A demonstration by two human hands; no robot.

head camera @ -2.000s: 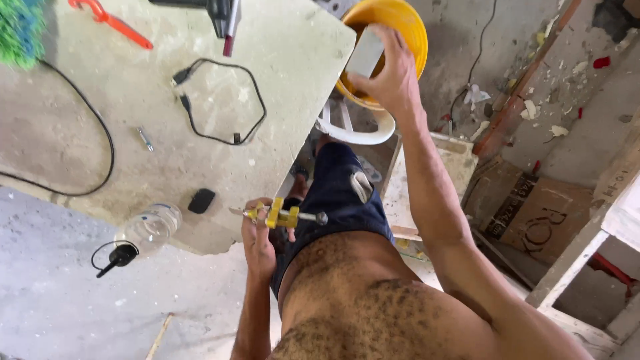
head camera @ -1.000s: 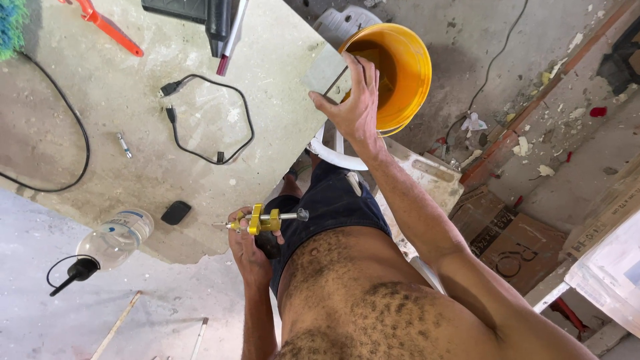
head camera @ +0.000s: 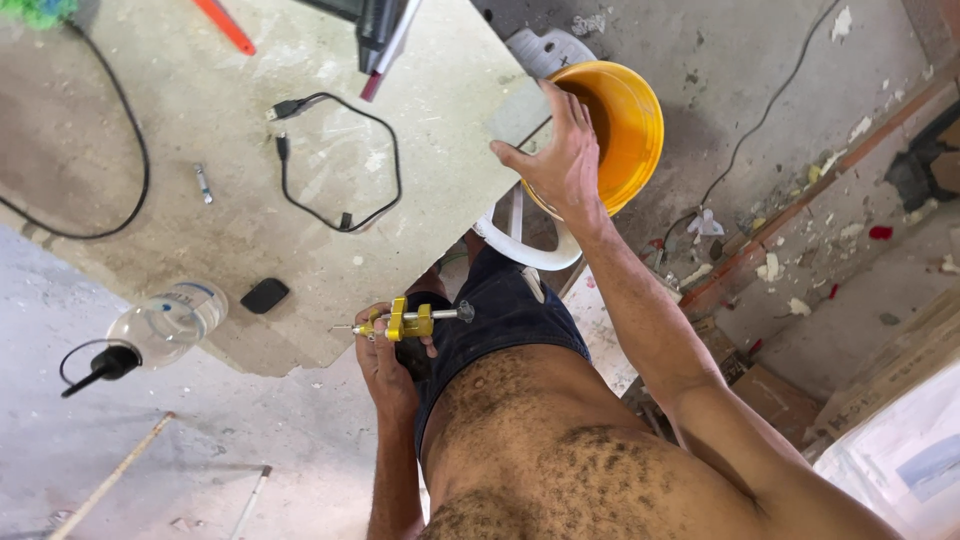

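My left hand [head camera: 386, 360], at the near edge of the worn table [head camera: 330, 262], holds a yellow metal tool [head camera: 409, 319] with a thin pin at one end and a silver rod at the other. A dark part shows below the tool, beside my fingers. At the table's right corner, my right hand [head camera: 562, 154] has thumb and fingers spread across a flat grey rectangular piece [head camera: 520, 112], gripping its edges. Just beyond that hand is a yellow-orange bucket [head camera: 630, 135], its inside partly hidden by my fingers.
On the table lie a short black USB cable [head camera: 397, 150], a black oval object [head camera: 265, 295], a small metal-ended piece [head camera: 202, 184], an orange-handled item [head camera: 225, 26] and a clear bottle [head camera: 169, 319]. A white plastic chair [head camera: 551, 259] stands under the bucket. Debris litters the floor [head camera: 772, 270].
My right hand has moved left from over the bucket to the table corner with the grey piece. The left hand keeps hold of the yellow tool.
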